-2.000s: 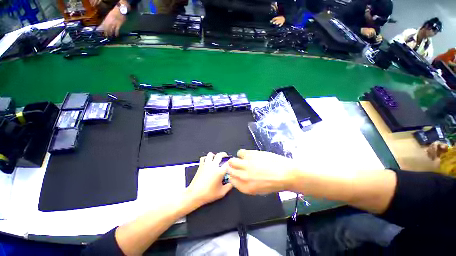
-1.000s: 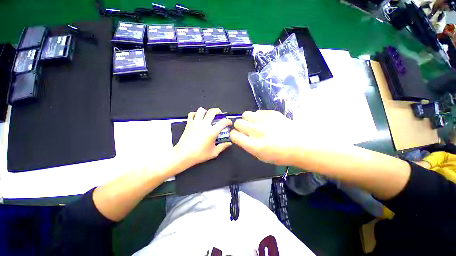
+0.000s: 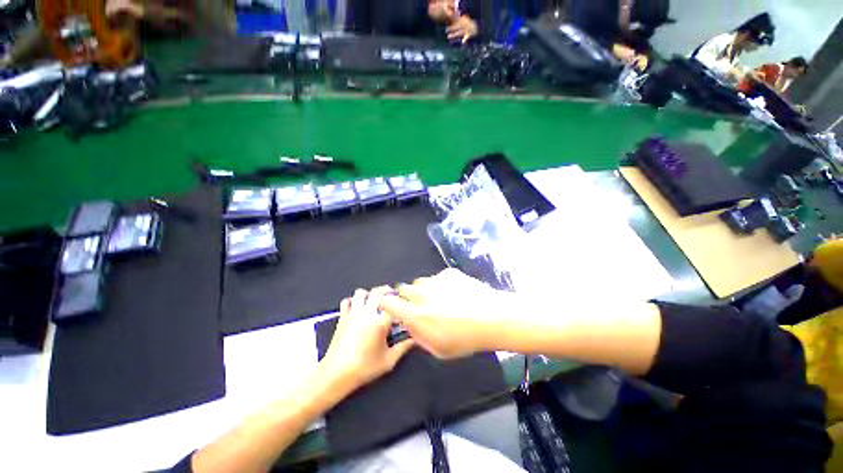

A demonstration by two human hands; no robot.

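My left hand (image 3: 362,344) holds a small dark electronic unit (image 3: 397,334) over the small black mat (image 3: 416,397) at the front edge. The unit is mostly hidden by my fingers. My right hand (image 3: 442,314) is closed over the unit's top and right side, its fingertips touching my left hand's. Whether my right fingers also hold a small part cannot be seen. More units with pale labels (image 3: 297,198) stand in a row on the large black mat (image 3: 323,277), with one unit (image 3: 251,242) in front of them.
More units (image 3: 134,233) stand on the left mat (image 3: 139,351). A crumpled clear bag (image 3: 481,226) and an open black box (image 3: 510,189) lie right of the row. Dark cabled parts (image 3: 277,169) lie on the green surface (image 3: 397,129). People work across the line; a yellow sleeve (image 3: 823,323) is at far right.
The view has tilted down and then back up, with the far side of the line in view again. My right hand has closed further over the unit, now hiding most of it.
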